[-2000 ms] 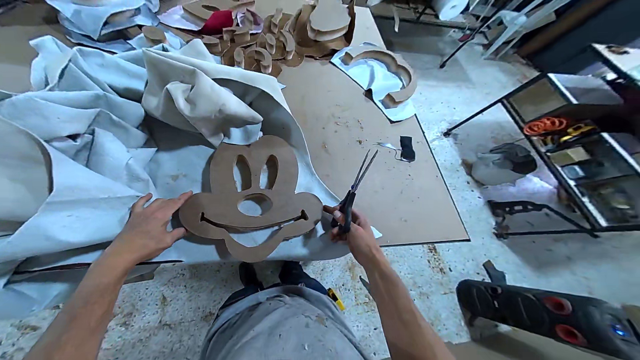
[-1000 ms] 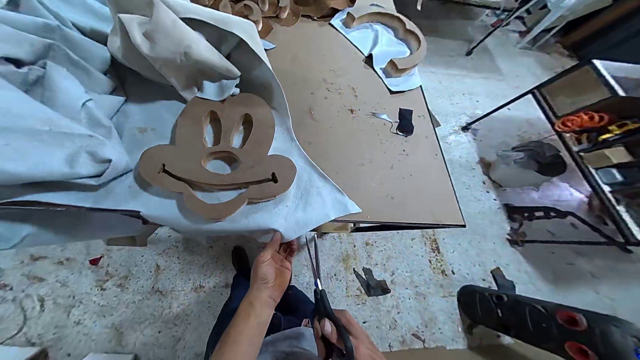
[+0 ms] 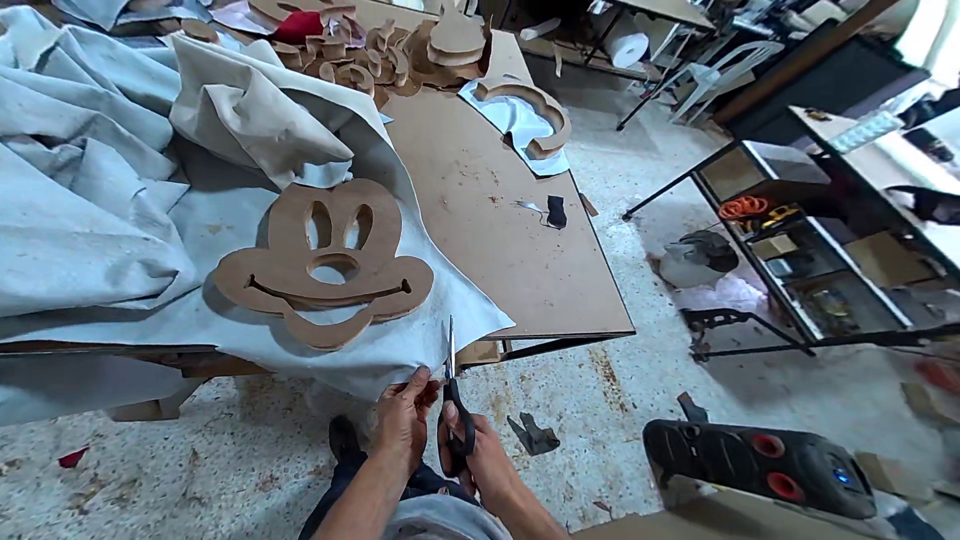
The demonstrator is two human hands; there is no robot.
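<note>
My right hand [image 3: 476, 457] grips the black handles of a pair of scissors [image 3: 452, 367], whose blades point away from me at the near edge of a light blue-grey sheet of fabric or leather [image 3: 405, 330]. Just left of the blades, my left hand [image 3: 409, 409] pinches the sheet's hanging edge between thumb and fingers. On the sheet lies a brown cartoon mouse face cutout [image 3: 337, 199], with holes for eyes and nose and a slot for the mouth. Whether the lower blade is under the sheet I cannot tell.
Brown cutout pieces [image 3: 375, 64] are heaped at the table's far side. A curved brown piece [image 3: 555, 112] lies on blue material at right. A small black object [image 3: 556, 212] rests on the brown tabletop [image 3: 517, 277]. Right of the table stand a metal-framed shelf [image 3: 814, 247] and a black-and-red device [image 3: 765, 465].
My left hand has left the table beside the cutout and now holds the sheet's near edge. The scissors have moved from above the sheet to that edge, their blades now closer together.
</note>
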